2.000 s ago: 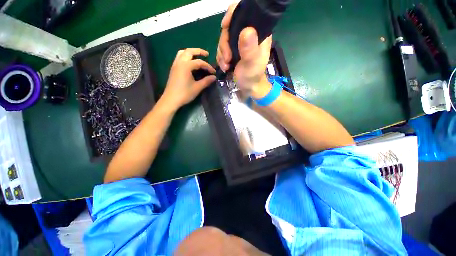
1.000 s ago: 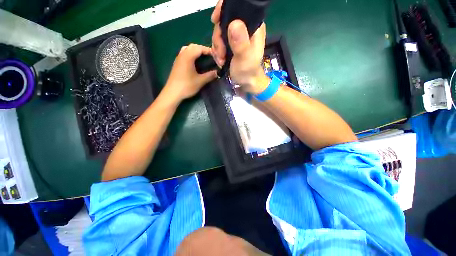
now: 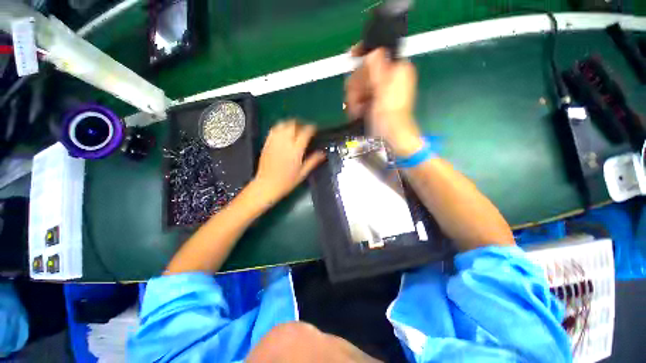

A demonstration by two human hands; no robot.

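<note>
The opened tablet [image 3: 372, 195] lies in a black rectangular fixture [image 3: 340, 263] on the green bench, its circuitry at the far end. My right hand [image 3: 382, 88], with a blue wrist strap [image 3: 416, 153], is blurred and holds the black electric screwdriver [image 3: 388, 28] above the fixture's far end. The screwdriver's tip cannot be made out. My left hand [image 3: 285, 154] is at the fixture's far left corner, thumb and fingers around its edge; blur hides whether it also holds a small part.
A black tray [image 3: 243, 152] left of the fixture holds a round dish of screws [image 3: 223, 124] and a pile of small dark components [image 3: 195, 184]. A purple-ringed device [image 3: 91, 131] and white tray [image 3: 57, 213] lie farther left. A black box [image 3: 582, 145] is at right.
The screwdriver and my right hand have moved up and away from the tablet, uncovering more of its far end. The whole view has shifted, showing more beyond the white rail.
</note>
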